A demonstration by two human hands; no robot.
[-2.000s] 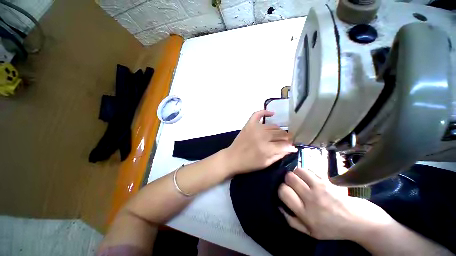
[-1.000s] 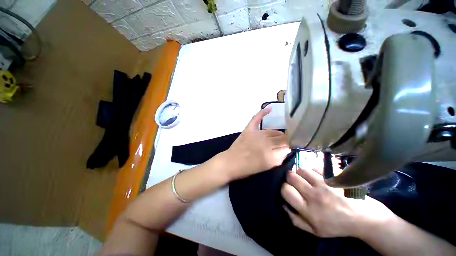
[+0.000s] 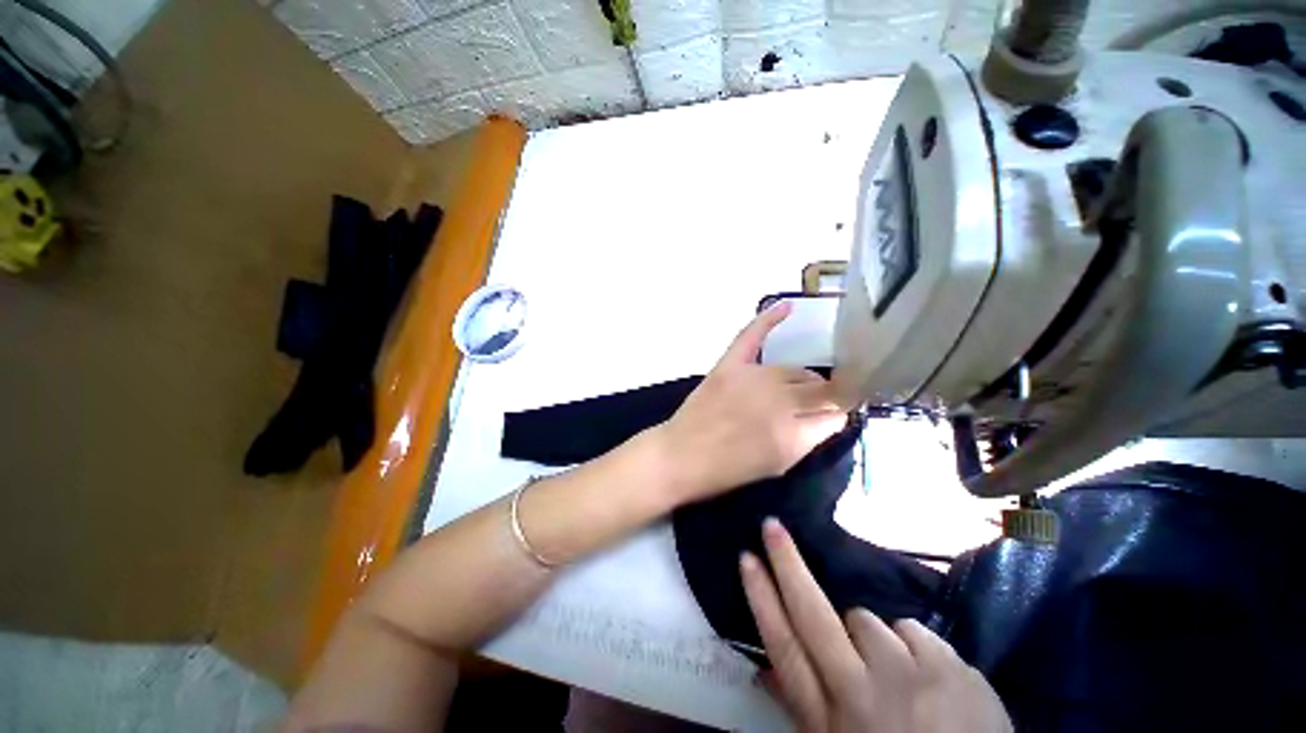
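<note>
The black garment [image 3: 1132,573] lies under and right of the machine, shiny and wrinkled at the right, matt near my hands. A narrow black band [image 3: 602,421] runs out to the left from under my left hand. My left hand [image 3: 745,423] lies on the cloth beside the needle area, its fingertips partly hidden by the sewing machine head [image 3: 931,244]. My right hand [image 3: 859,666] lies flat on the matt cloth nearer the front edge, fingers extended and slightly apart. The needle tip is not clearly visible.
A white ring [image 3: 490,324] lies on the table [image 3: 659,215] at the left. A black bundle of strips [image 3: 337,337] lies on the brown cardboard [image 3: 158,473], beside orange tape [image 3: 416,372]. A white brick wall [image 3: 544,50] stands behind. A yellow fitting [image 3: 25,222] is upper left.
My right hand has moved from beside the needle toward the front edge, and its fingers have straightened. The cloth now curves away from the bright needle area. My left hand stays nearly in place.
</note>
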